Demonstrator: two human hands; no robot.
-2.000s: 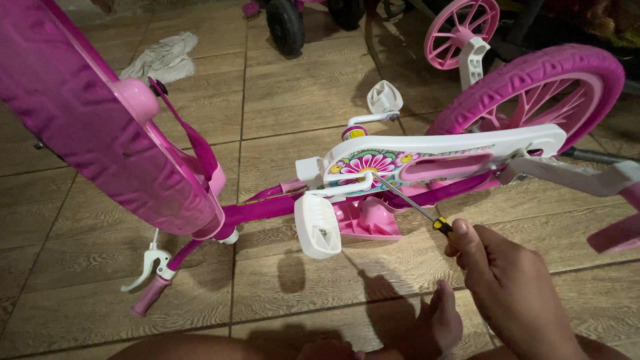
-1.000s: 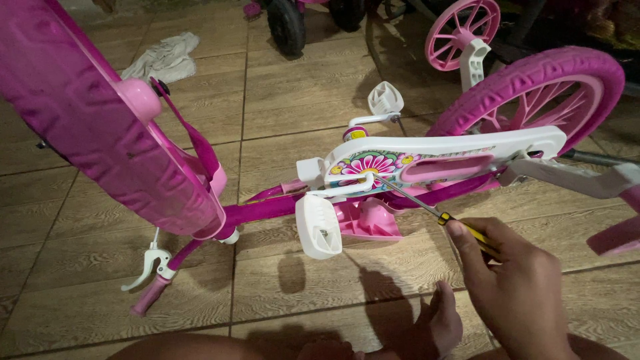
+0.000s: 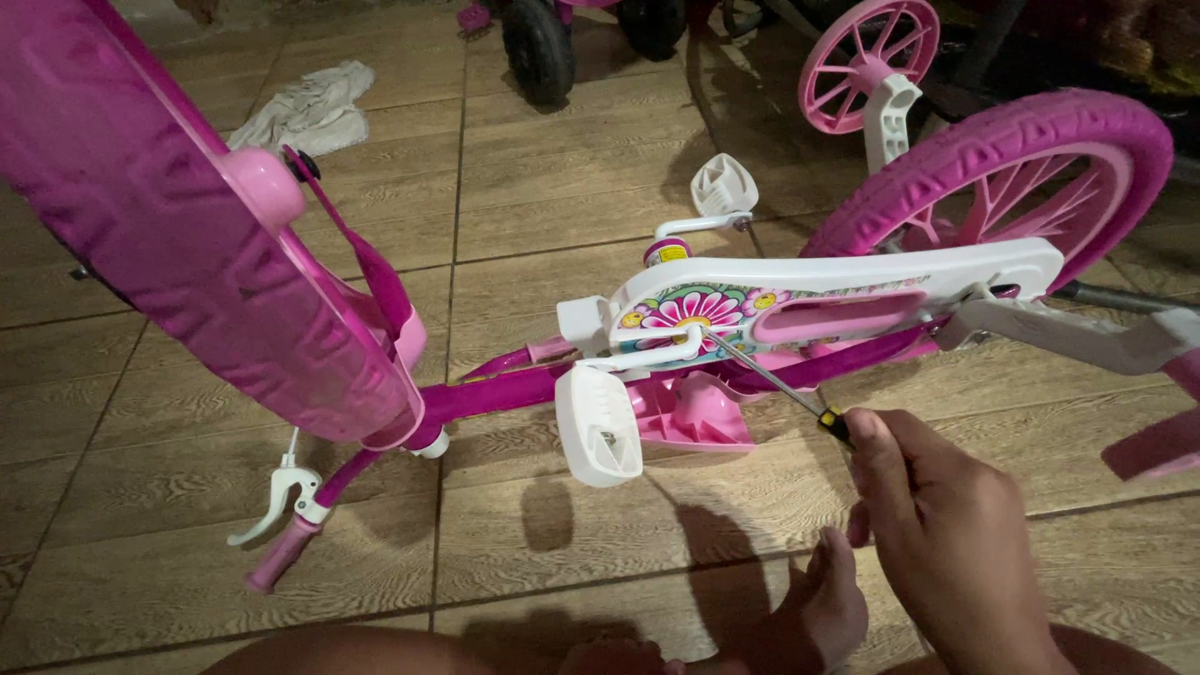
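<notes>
A child's pink bicycle lies overturned on the floor. My right hand (image 3: 947,525) grips a screwdriver (image 3: 773,380) by its yellow and black handle, mostly hidden in the fingers. The shaft points up and left, its tip at the crank by the middle of the white chain guard (image 3: 844,272) with a flower print. Left of the tip, the white crank arm (image 3: 647,358) leads to a white pedal (image 3: 598,427). Another white pedal (image 3: 724,187) is on the far side. Below the guard shows a pink plastic part (image 3: 698,412). My left hand is not in view.
The front wheel (image 3: 178,216) rises at left, above the handlebar grip (image 3: 283,555) and white brake lever (image 3: 281,502). Back right are the rear wheel (image 3: 1003,178) and a training wheel (image 3: 870,66). A rag (image 3: 314,108) and black-wheeled toy (image 3: 539,52) lie behind; a bare foot (image 3: 816,609) is near me.
My right hand has shifted its hold on the screwdriver: more of the yellow handle showed a second ago, and the fingers now cover most of it. The bicycle has not moved.
</notes>
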